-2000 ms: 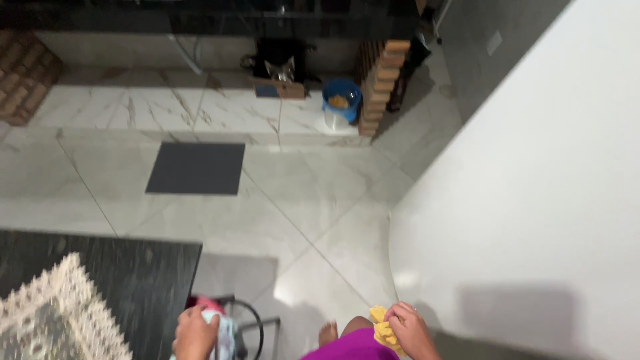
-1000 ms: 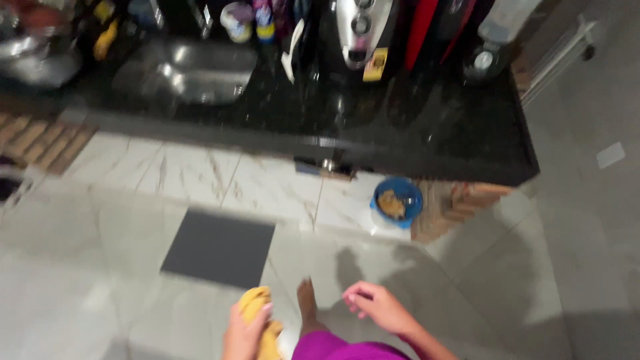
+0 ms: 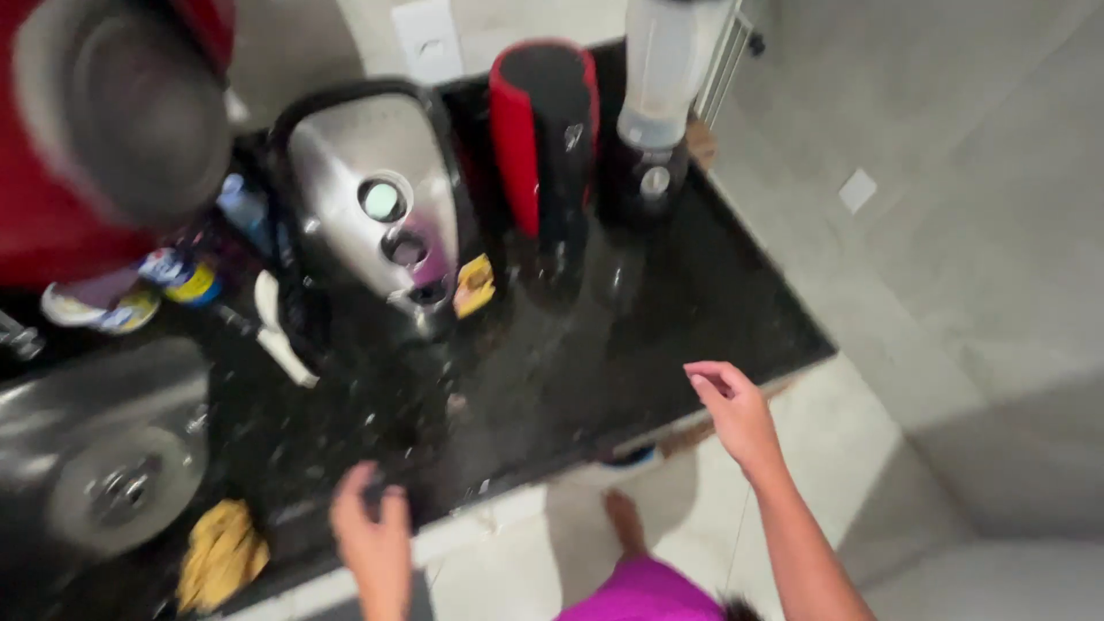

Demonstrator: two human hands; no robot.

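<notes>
A crumpled yellow cloth lies on the front of the black stone counter, beside the sink. To its right, over the counter's front edge, my left hand is empty with thumb and fingers apart. My right hand is above the counter's right front part; its fingers are curled loosely with a gap to the thumb, and nothing shows in it. A steel-fronted appliance stands toward the back, with a small yellow sponge or cloth against its lower right side.
A steel sink is at left. Behind stand a red-and-black appliance, a blender, a bottle with a blue and yellow label and a white-handled utensil. A large red object fills the upper left. Tiled floor lies below the counter.
The yellow cloth, in my right hand and then in my left hand earlier, now lies on the counter, let go. The pink and white item near my left hand at first is out of view. The view has moved to the counter.
</notes>
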